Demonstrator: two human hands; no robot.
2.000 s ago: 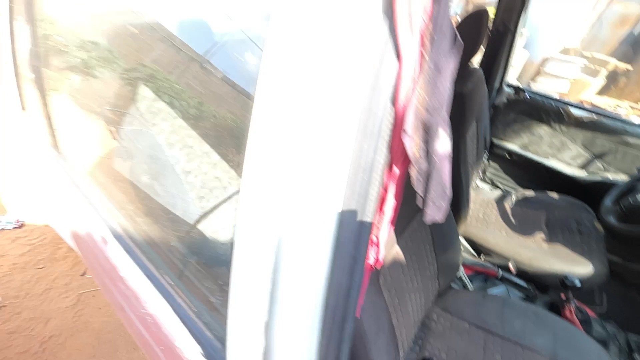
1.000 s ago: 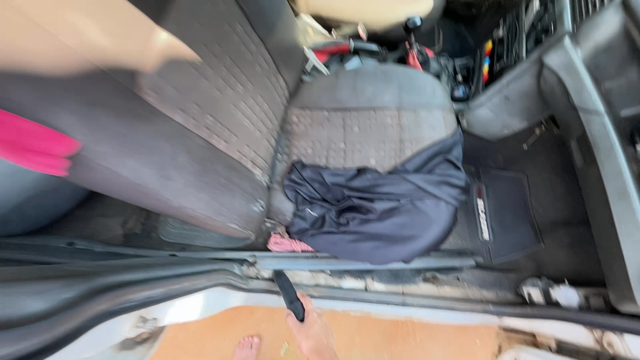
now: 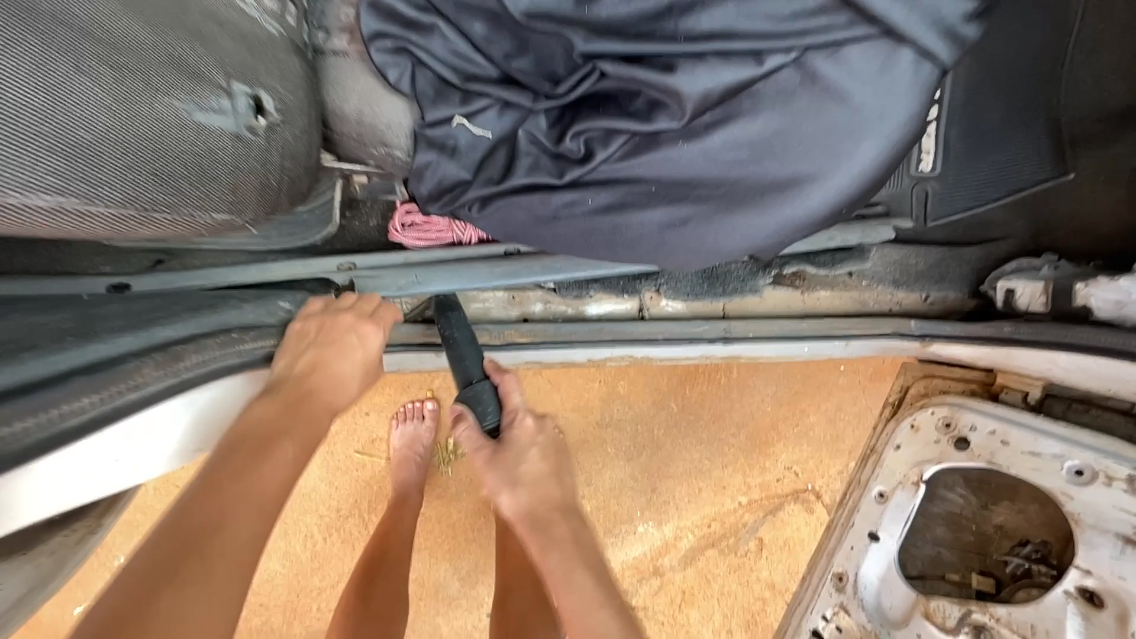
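Note:
My right hand grips a black cylindrical handheld tool, whose far end reaches the car's door sill. Just left of it, my left hand rests with curled fingertips at the edge of the grey plastic sill trim; whether it grips the trim I cannot tell. Above the trim, dark shiny cloth drapes over the seat and hangs down to the sill. A bundle of pink and white cord lies beside the cloth's lower left edge.
The open door's bare metal inner panel, with a large hole, stands at the lower right. A black floor mat lies at the upper right, the seat back at the upper left. Bare feet and legs are below on orange ground.
The view has moved from outside the car to close over the sill. My left hand has come to the sill trim. The black tool was in a hand at the sill one second ago too.

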